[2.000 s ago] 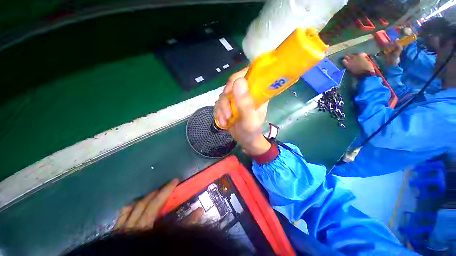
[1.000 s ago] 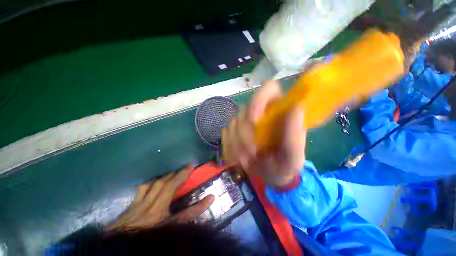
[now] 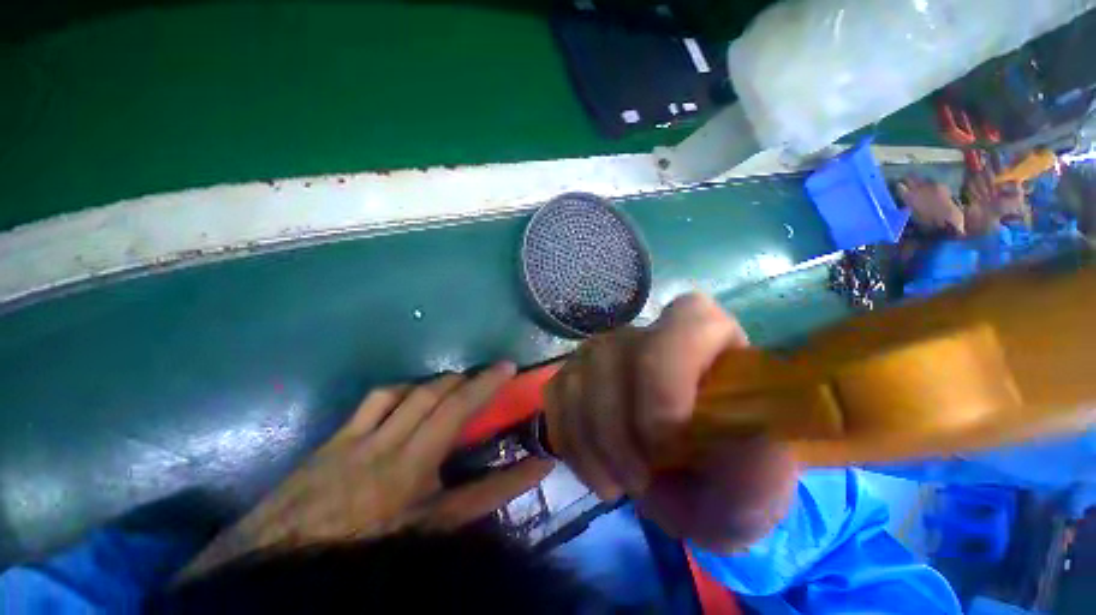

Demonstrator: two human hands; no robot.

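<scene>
The open tablet (image 3: 523, 487) lies in its red frame (image 3: 511, 402) at the bottom centre, partly hidden by both hands and a dark blurred shape at the lower edge. My right hand (image 3: 661, 415) is closed around the orange electric screwdriver (image 3: 925, 372), which is tilted with its body to the right and its dark nose over the tablet's exposed end. The bit's tip is hidden. My left hand (image 3: 403, 463) lies over the frame's left side, fingers extended, thumb across the tablet. The round screw dish (image 3: 585, 264) stands just beyond the frame, with dark specks at its near side.
A pale rail (image 3: 325, 210) crosses behind the dish. Beyond it lie a black panel (image 3: 637, 72) with white labels and a white wrapped post (image 3: 865, 72). At right are a blue bin (image 3: 856, 198), a heap of small parts (image 3: 856, 276) and another worker's hands (image 3: 931, 204).
My right hand has moved the screwdriver from the screw dish down to the tablet's end and tilted it flatter. My left thumb now reaches further over the tablet. The view has shifted.
</scene>
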